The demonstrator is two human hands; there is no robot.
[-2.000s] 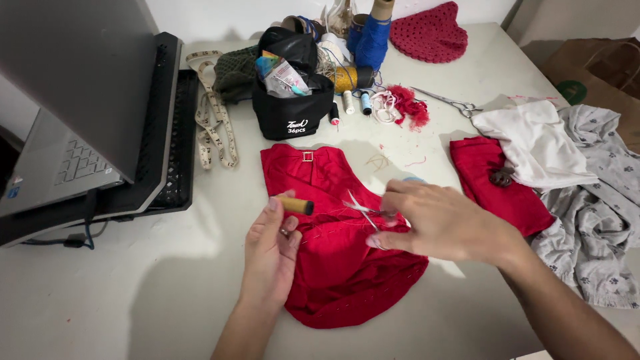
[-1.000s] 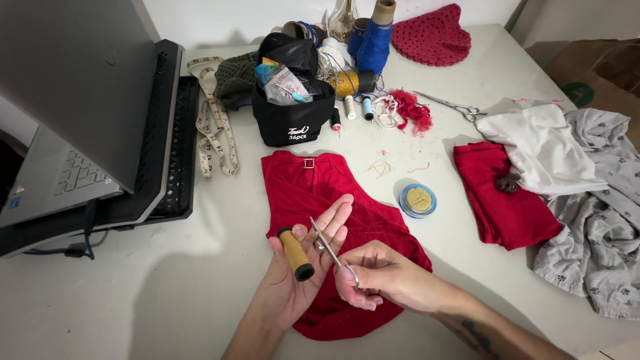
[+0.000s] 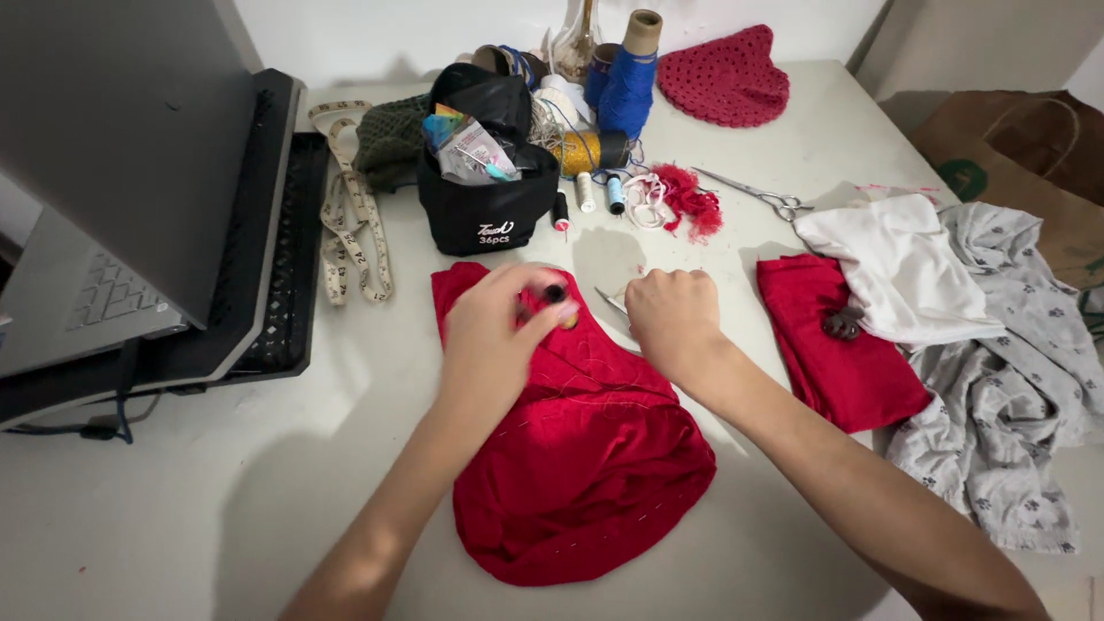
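Observation:
My left hand [image 3: 496,332] holds a thread spool [image 3: 555,294] with a black end, partly hidden and blurred, over the upper part of a red fabric piece [image 3: 595,466]. Pale thread lies loose across this fabric, and a line of basting stitches runs near its lower edge. Just right of the fabric's upper part, my right hand [image 3: 674,319] is closed in a fist, knuckles up. Scissor blades [image 3: 612,300] point out from under its left side; their handles are hidden by the hand, which seems to grip them.
Behind the fabric stand a black pouch [image 3: 487,207], small spools [image 3: 586,192] and a blue thread cone [image 3: 628,95]. Larger scissors [image 3: 750,190] lie at the back right. Folded red cloth [image 3: 841,354] and white cloth [image 3: 906,276] are at right, a measuring tape [image 3: 354,216] and laptop [image 3: 112,172] at left.
My left hand has turned over and moved up with the spool. My right hand has moved away from it, up and to the right. The round blue-rimmed container seen earlier is now out of sight.

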